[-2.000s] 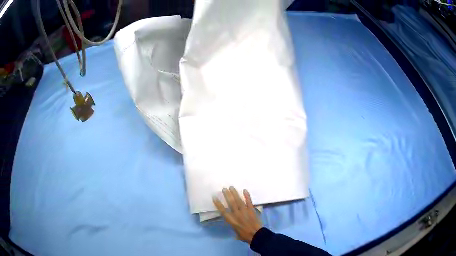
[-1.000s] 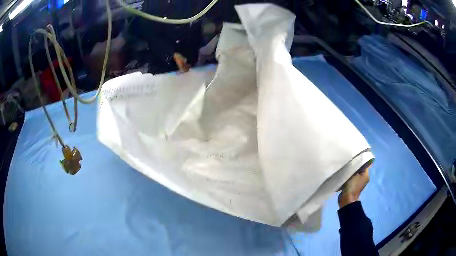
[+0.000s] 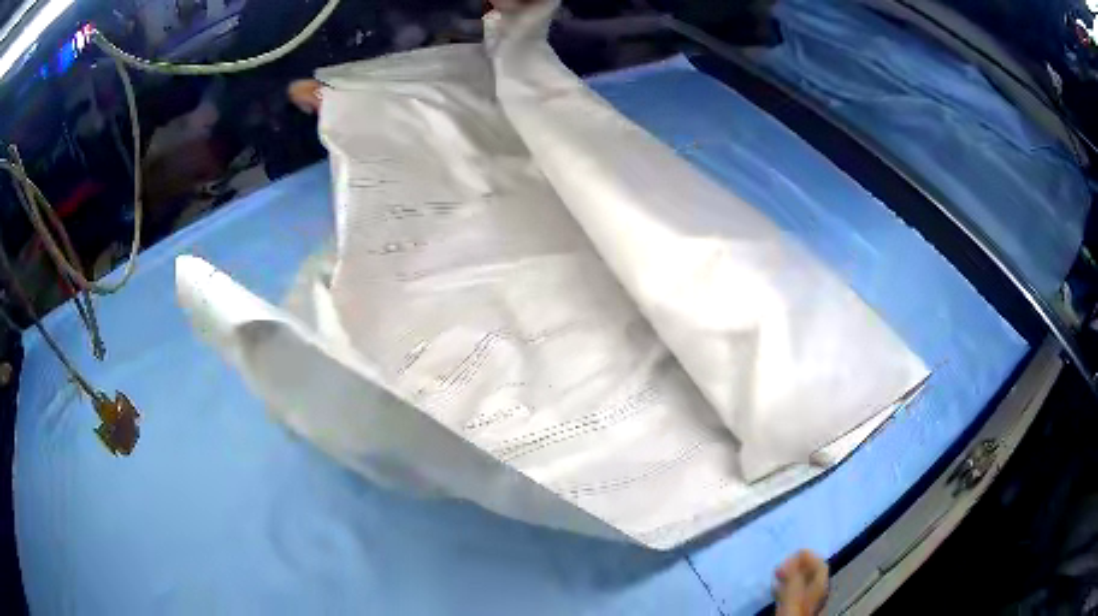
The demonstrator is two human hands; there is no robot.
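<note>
The white printed paper marker lies partly unfolded over the light blue fabric lay. Its right part is still folded over in a long strip, and its left edge is raised and blurred. Thin pattern lines show on its open middle. My right hand is small and partly cut off at the bottom edge, right of centre, over the blue fabric. It is apart from the paper, with its fingers curled; whether it holds anything cannot be told. My left hand is not in view.
Another person's hand is at the paper's far left corner, and another hand is at its far top end. A yellow-brown plug hangs on looped cords at left. A silver rail and loose blue fabric lie at right.
The paper has opened out leftward from its folded bundle. My right hand has let go of the paper's near right corner and moved down. The view has shifted, and the other person's hands now show.
</note>
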